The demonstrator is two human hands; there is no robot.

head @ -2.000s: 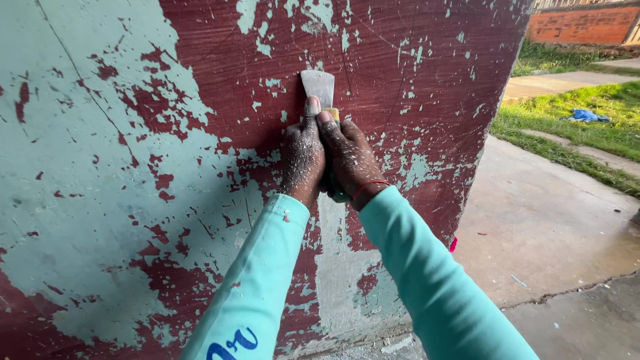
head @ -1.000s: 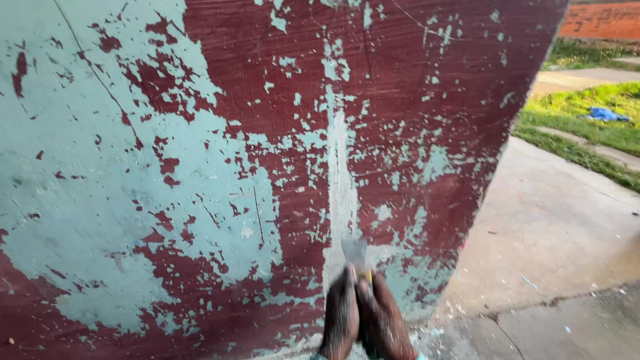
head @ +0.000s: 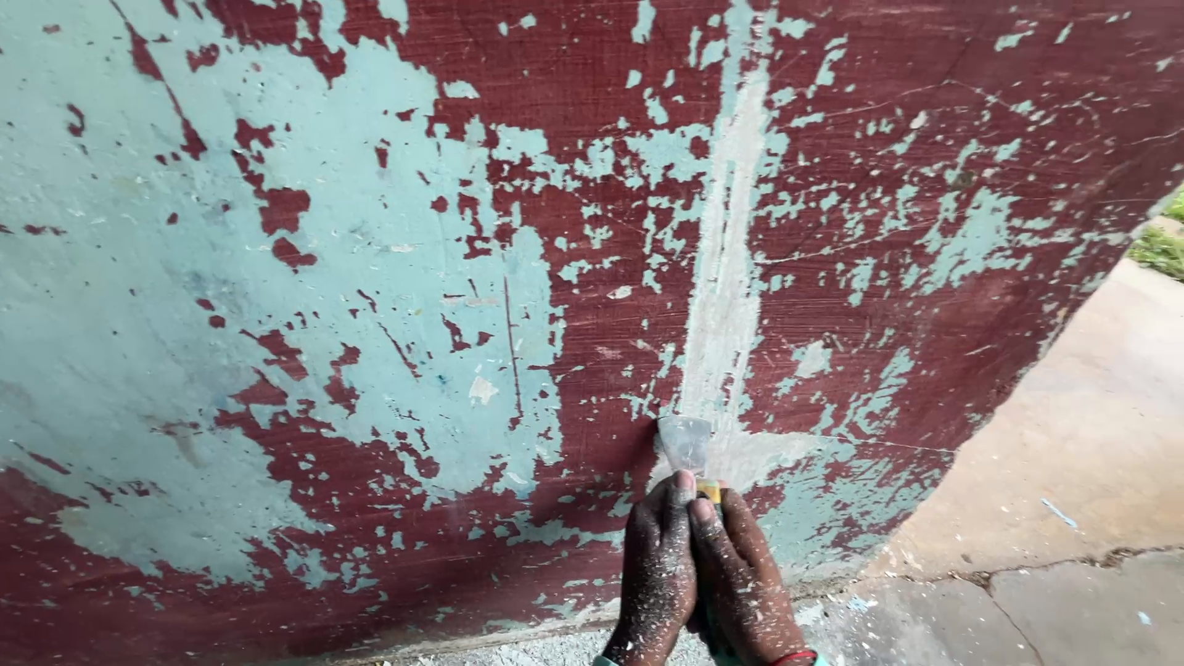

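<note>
Both my hands, dusted with pale paint flakes, grip one paint scraper low on a painted wall. My left hand and my right hand are pressed side by side around its handle, with both thumbs up near the blade. A bit of yellow handle shows between them; the rest is hidden. The flat metal blade points up and touches the wall at the lower left end of a bare pale strip. Maroon paint with patchy light-blue areas covers the wall around it. A red band circles my right wrist.
The wall's base meets a cracked concrete floor strewn with paint chips. At the right, beyond the wall's slanting edge, lies a paved slab, with some grass at the frame's edge.
Two seconds ago the scraper was high on the maroon paint; both hands have since come down the wall with it, near its base. The view has shifted considerably.
</note>
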